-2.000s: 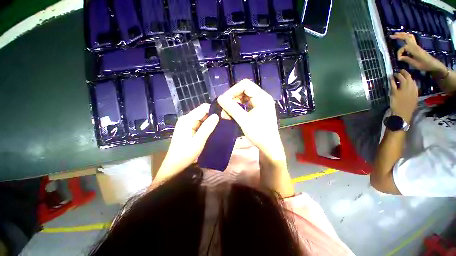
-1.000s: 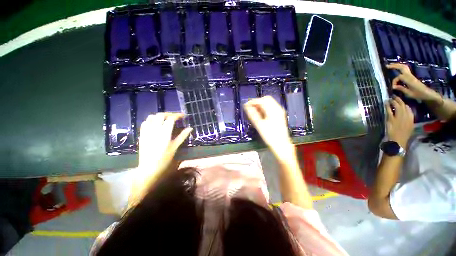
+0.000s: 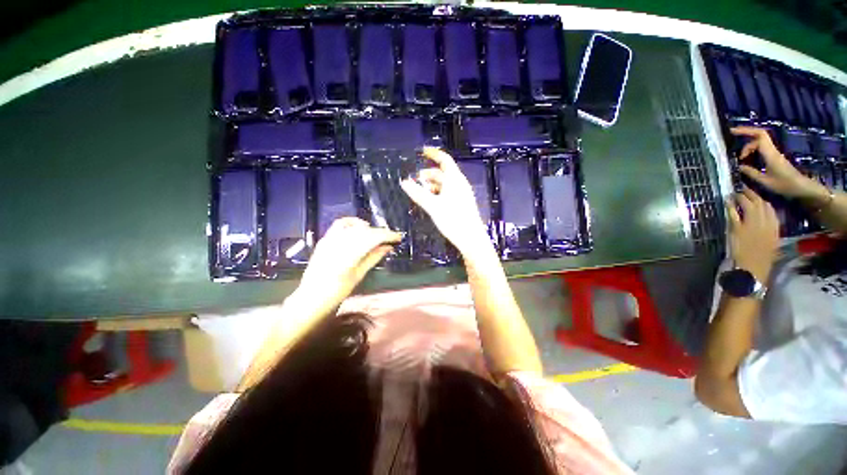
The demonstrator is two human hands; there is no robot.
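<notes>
A black blister tray (image 3: 279, 263) lies on the green bench with rows of purple phone cases (image 3: 302, 137). A greyish sticker sheet (image 3: 383, 186) lies over the middle and lower cases, blurred and seemingly lifted or tilted. My left hand (image 3: 345, 250) pinches at its lower end, thumb and fingertips together. My right hand (image 3: 446, 195) is at the sheet's right side, fingers bent; whether it grips the sheet is hard to tell.
A smartphone (image 3: 603, 80) lies right of the tray. Another gridded sheet (image 3: 689, 167) lies farther right, beside a neighbour's tray (image 3: 734, 111) and a person's hands. Red stools (image 3: 618, 325) and a cardboard box (image 3: 212, 357) are below the bench edge.
The dark case held two seconds ago is out of my hands. My hands have come to the sheet, which no longer reaches over the top row. The tray shows slightly farther right in view.
</notes>
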